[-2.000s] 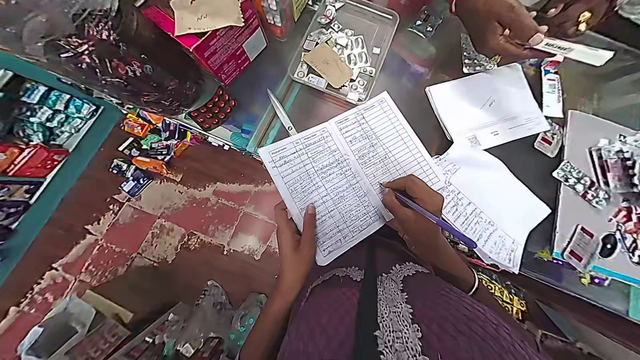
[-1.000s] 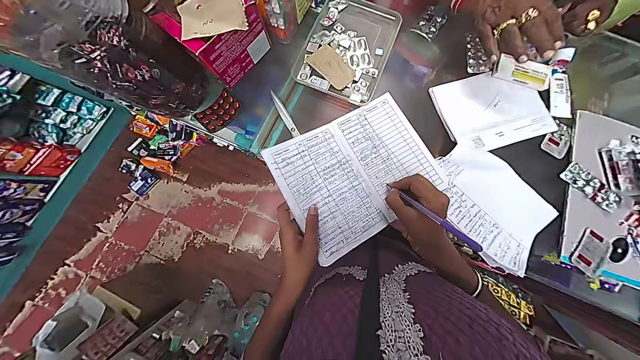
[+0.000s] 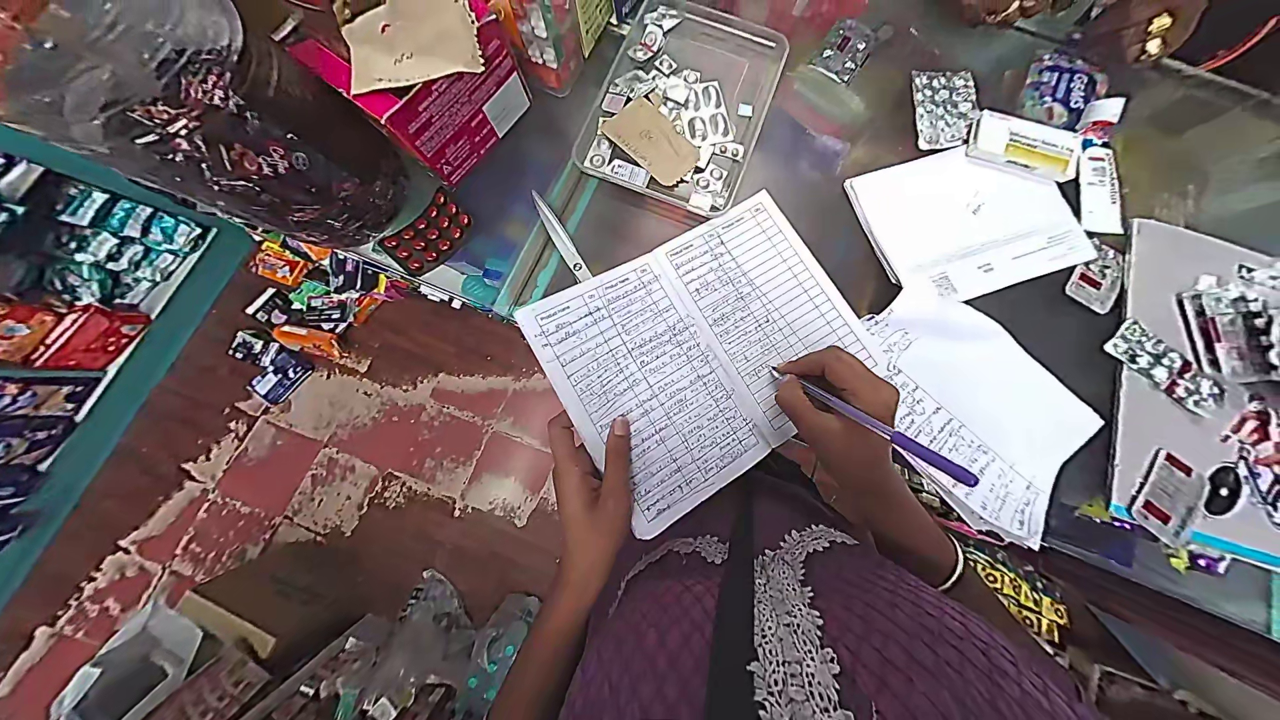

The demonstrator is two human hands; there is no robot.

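Note:
An open ruled notebook (image 3: 680, 340) with handwritten rows lies tilted at the centre, its upper edge over the glass counter. My left hand (image 3: 595, 490) grips its lower left page edge, thumb on top and fingers beneath. In my right hand (image 3: 840, 410) is a purple and white pen (image 3: 930, 458), its tip on the right page. Loose written sheets (image 3: 1000, 400) lie under and to the right of that hand. Scissors (image 3: 560, 240), partly hidden by the notebook, stick out beyond its upper left corner.
A clear plastic tray (image 3: 770, 110) holds tablet strips. Near it stand a pink carton (image 3: 450, 120) and a large jar (image 3: 270, 150) of wrapped sweets. White papers (image 3: 970, 225), a small medicine box (image 3: 1022, 145) and blister packs (image 3: 1165, 368) lie right. Another person's hand (image 3: 1150, 35) shows at top.
The other person's hand has moved away from the medicine box, toward the top edge; the box now lies on the white papers. My hands still hold the notebook and pen.

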